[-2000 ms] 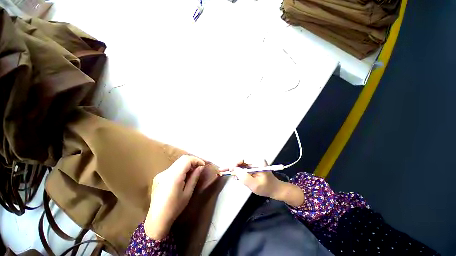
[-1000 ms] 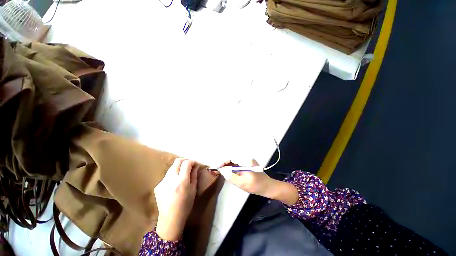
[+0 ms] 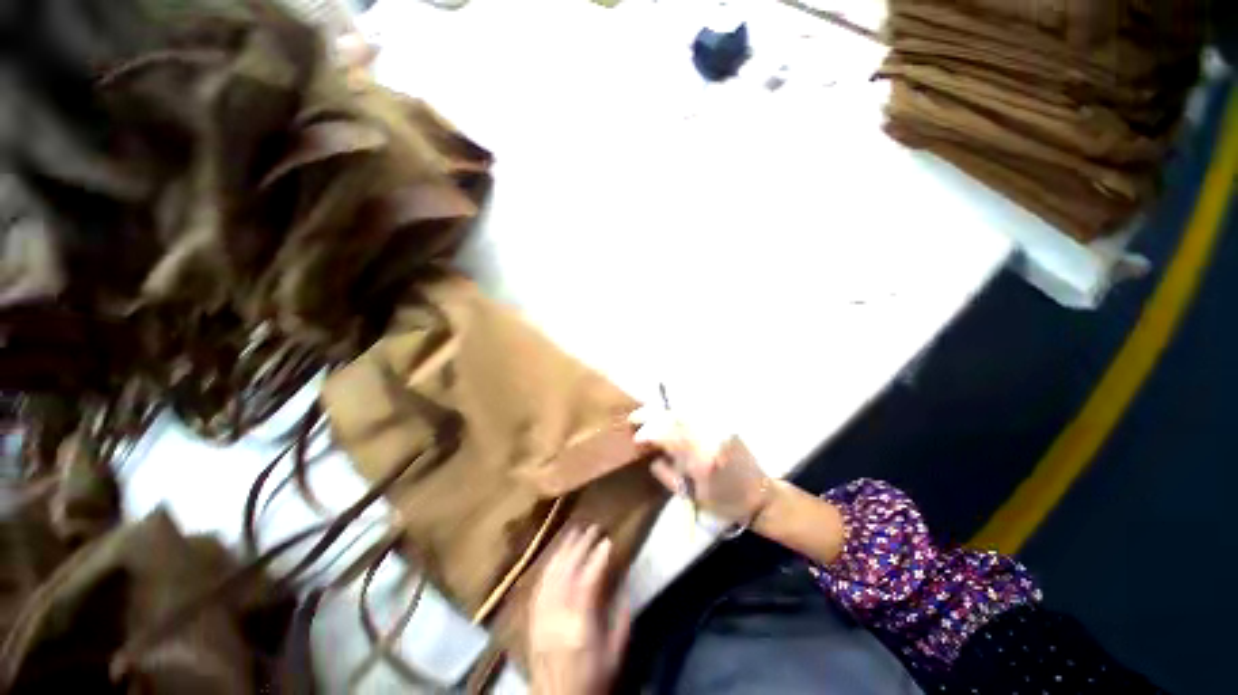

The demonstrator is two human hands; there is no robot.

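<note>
The tan-brown bag point(image 3: 475, 394) lies at the table edge, turned so that a pinkish-brown flap point(image 3: 597, 455) and a pale orange edge line show. My left hand point(image 3: 577, 611) rests on the lower part of the bag, fingers extended and apart from the flap. My right hand point(image 3: 713, 475) is blurred at the bag's right corner, closed around the slim pale pen-like tool point(image 3: 664, 402), whose dark tip points up. A thin cord loops by the right wrist. Whether the right fingers also pinch cloth cannot be told.
Brown straps point(image 3: 373, 502) lie left of the bag. A large brown bag heap point(image 3: 272, 177) is upper left, with more brown cloth point(image 3: 149, 611) lower left. Folded brown pieces point(image 3: 1032, 109) are stacked upper right. A small dark object point(image 3: 721, 52) sits on the far white table point(image 3: 733, 204).
The view has shifted. The bag has been turned or opened, exposing the flap and edge line. My left hand has moved from the upper edge to the lower part. The tool now points upward.
</note>
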